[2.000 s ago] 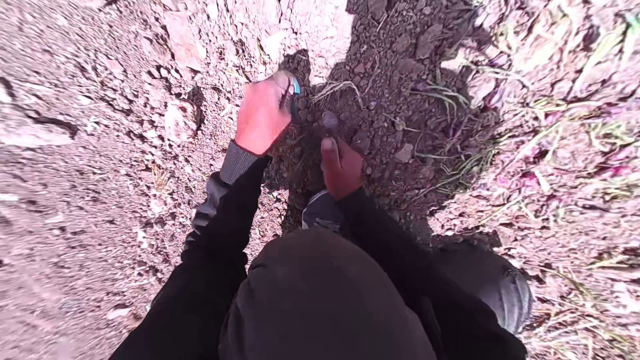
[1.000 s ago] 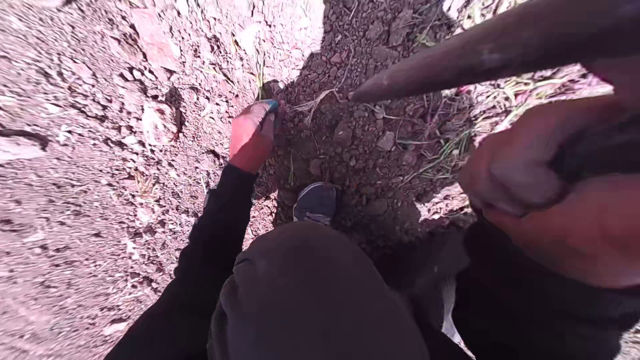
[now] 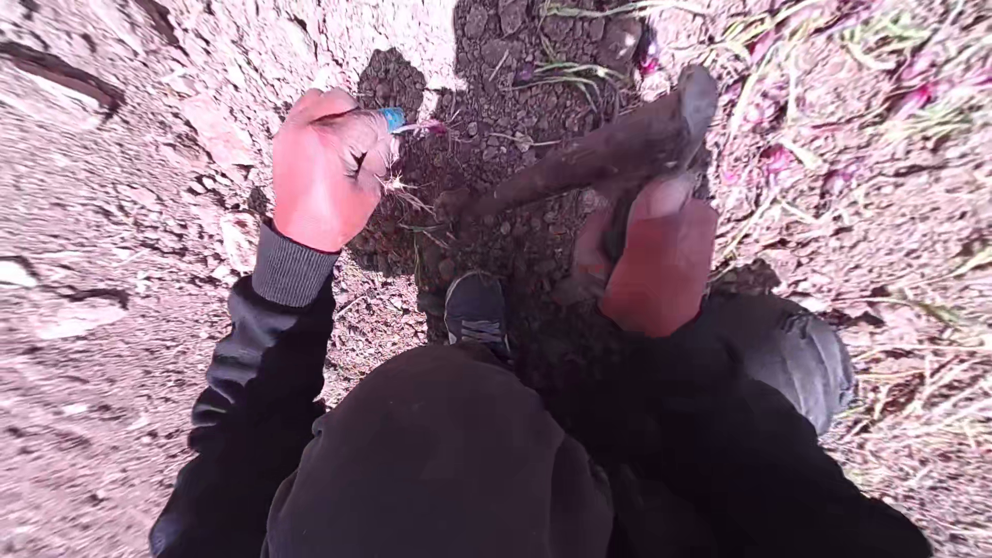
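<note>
My left hand (image 3: pixel 329 167) is closed around small rooted plants, probably onions; pale roots (image 3: pixel 397 184) and a small purple bulb (image 3: pixel 436 128) stick out at its right side. Something blue (image 3: pixel 393 118) shows at a fingertip. My right hand (image 3: pixel 659 256) grips a hand digging tool by its handle, most of which the fingers hide. The tool's long, dark, tapered head (image 3: pixel 597 159) slants down and left, its pointed end at the dug soil (image 3: pixel 504 232) between my hands.
My shoe (image 3: pixel 477 310) stands just below the dug soil. Purple bulbs with green tops (image 3: pixel 779 159) lie over the ground at the right. Stones and clods (image 3: pixel 217 132) lie at the left. My bent knee (image 3: pixel 806 364) is at the lower right.
The right hand rose close to the camera with the tool one second ago and is now down by the soil. The left hand remains low at the left, now with roots and a bulb showing.
</note>
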